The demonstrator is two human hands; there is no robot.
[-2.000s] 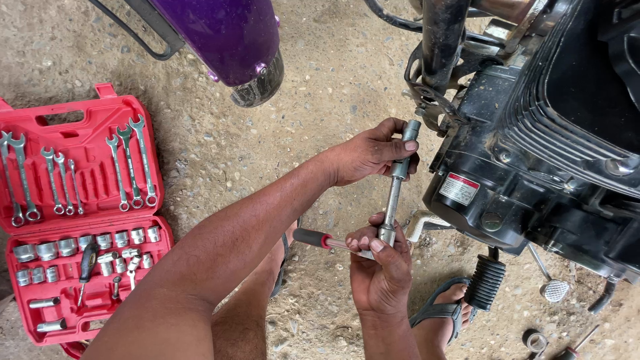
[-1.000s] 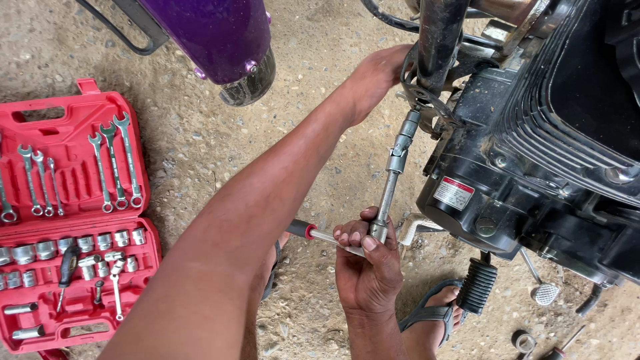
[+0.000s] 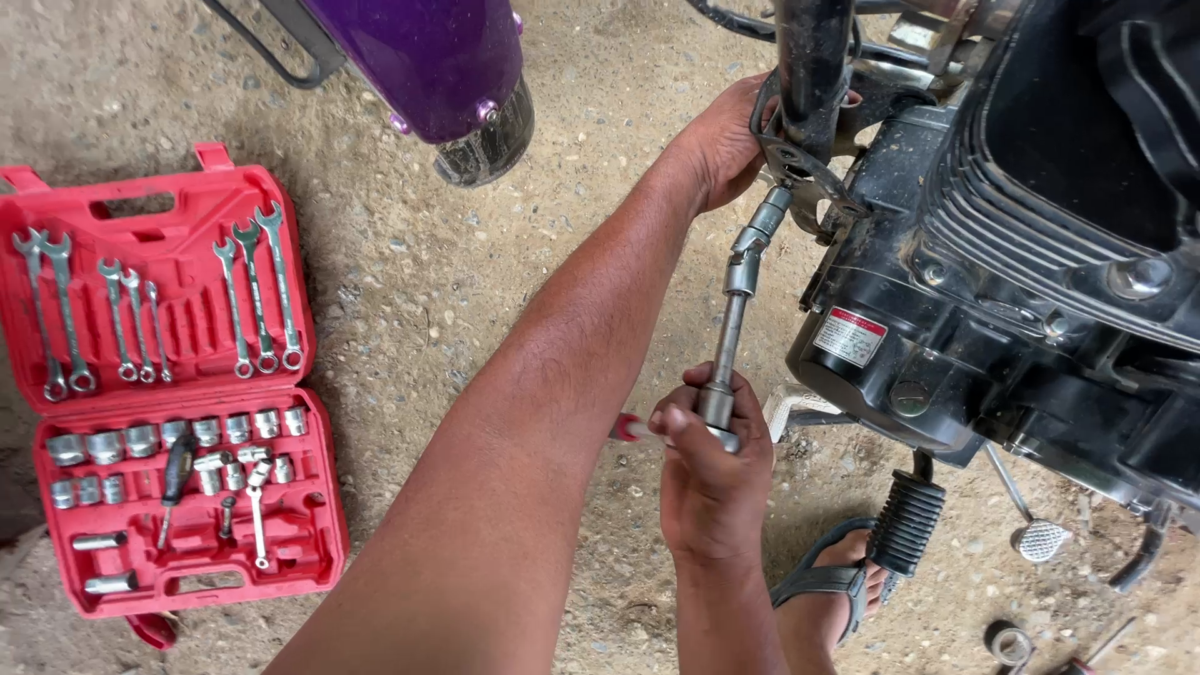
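Note:
My right hand (image 3: 712,441) grips the head of a ratchet wrench with a red band, whose handle runs behind my left forearm. From it a steel extension bar (image 3: 731,337) leads up to a universal joint (image 3: 745,260) and a socket (image 3: 772,208). The socket's tip meets the underside of a black metal bracket (image 3: 792,161) beside the motorcycle's frame tube (image 3: 814,75). My left hand (image 3: 736,141) reaches behind that bracket and tube; its fingers are mostly hidden, so its hold cannot be told.
The black motorcycle engine (image 3: 900,319) fills the right side, above a rubber footpeg (image 3: 906,523) and a metal pedal (image 3: 1041,540). A red tool case (image 3: 314,450) with wrenches and sockets lies at left. A purple fender (image 3: 422,56) hangs at the top. A metal ring (image 3: 1012,645) lies lower right.
Two seconds ago my left hand held the socket end clear of the frame; it then moved up behind the tube. The socket has gone up to the bracket, and the joint is now bent.

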